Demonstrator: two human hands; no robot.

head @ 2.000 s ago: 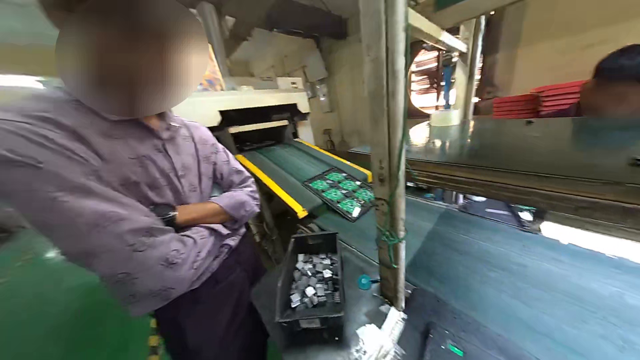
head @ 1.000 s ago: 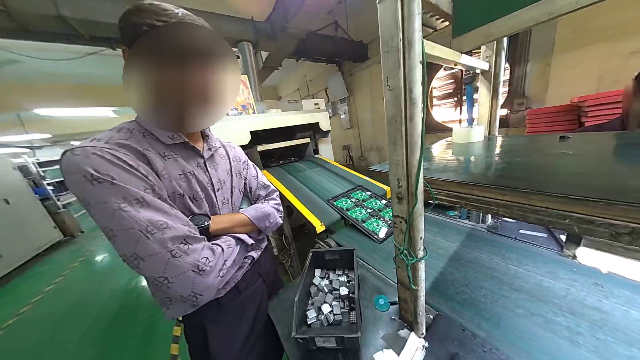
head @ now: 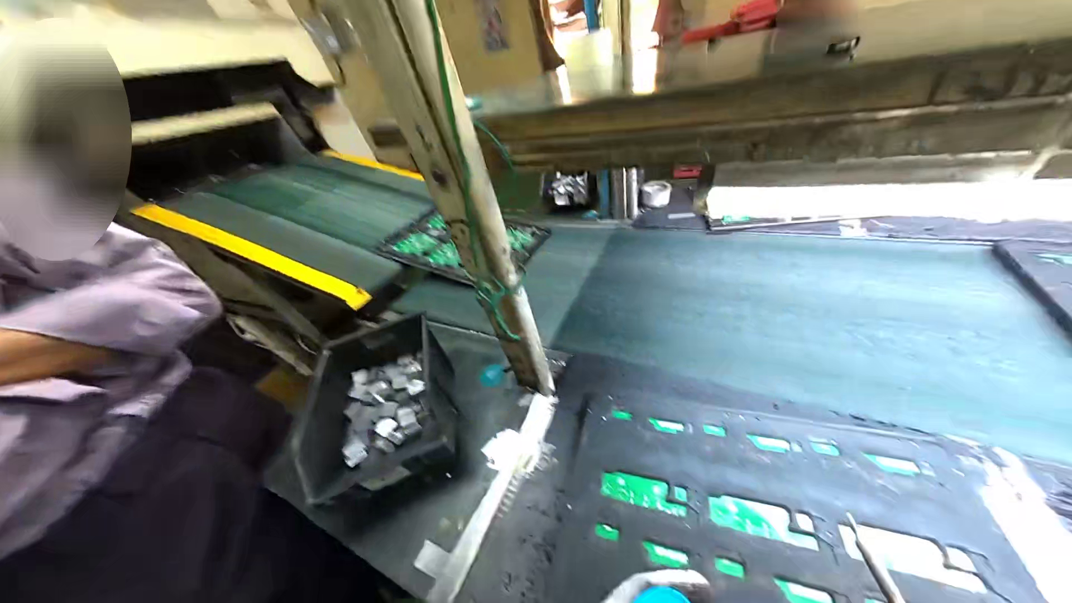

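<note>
Neither my left hand nor my right hand shows in the head view. At the lower right lies a black pallet [head: 703, 456] with cut-outs that show green circuit boards [head: 641, 490]. A thin pointed tool [head: 871, 557] slants over it, and a white container with blue inside [head: 657, 586] is cut off at the bottom edge. Left of the metal post stands a black plastic bin [head: 314, 435] holding small grey metal parts [head: 389, 406]. Another dark tray of green circuit boards [head: 431, 243] rests on the conveyor, partly behind the post.
An upright metal post [head: 494, 251] with green string rises mid-view. A green conveyor belt [head: 754, 310] runs to the right; a machine outfeed with yellow edges [head: 251, 251] is at the left. A person with folded arms [head: 100, 352] stands at the far left. A metal shelf [head: 754, 126] spans the back.
The view has swung right and down, bringing in the black pallet at the lower right. The person at the left keeps folded arms.
</note>
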